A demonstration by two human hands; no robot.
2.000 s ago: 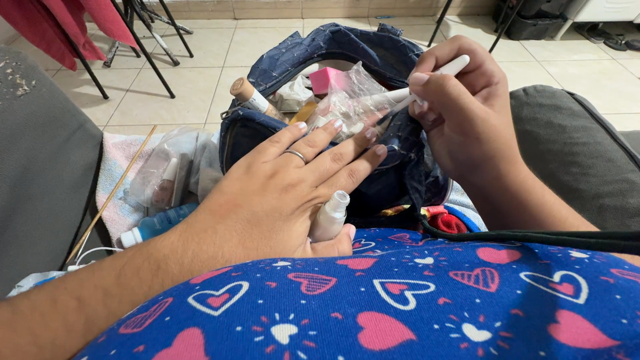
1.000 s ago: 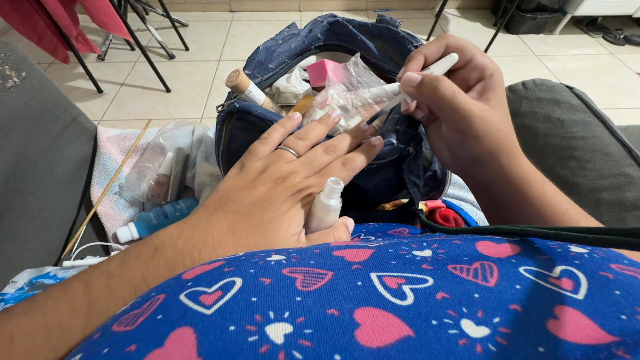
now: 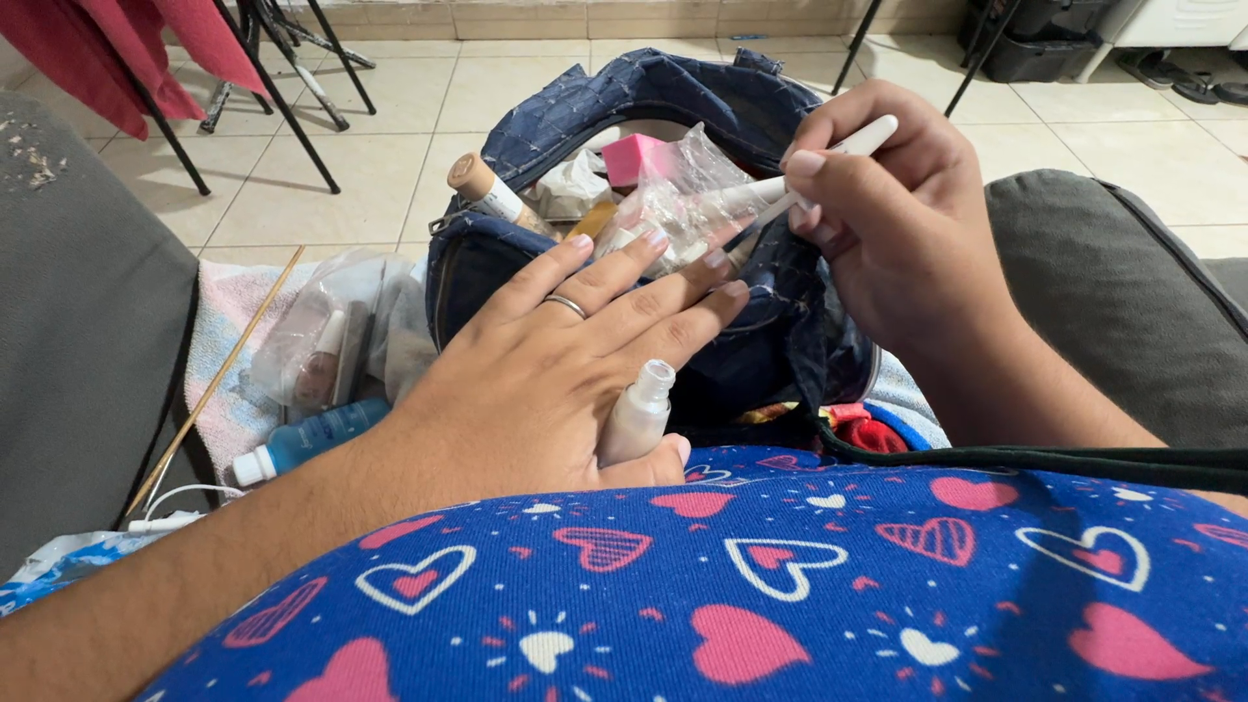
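My left hand (image 3: 575, 361) lies palm down with fingers spread at the near rim of a dark blue fabric bag (image 3: 643, 88). Between its thumb and palm stands an uncapped small bottle of pale nail polish (image 3: 637, 417). My right hand (image 3: 897, 214) pinches the white cap of a nail polish brush (image 3: 863, 139), its tip pointing left over the bag, near the left fingertips. The bag holds a crumpled clear plastic bag (image 3: 682, 200), a pink block (image 3: 632, 158), a bottle with a tan cap (image 3: 487, 187) and white tissue (image 3: 575, 185).
Left of the bag, a patterned towel (image 3: 229, 302) carries a clear plastic pouch (image 3: 317, 336), a blue bottle with a white cap (image 3: 322, 436) and a thin wooden stick (image 3: 224, 375). Grey cushions (image 3: 1102, 283) flank both sides. Thin-legged furniture stands on the tiled floor (image 3: 546, 102).
Both hands keep nearly the same place and hold. The small bottle in my left hand leans slightly differently than two seconds ago.
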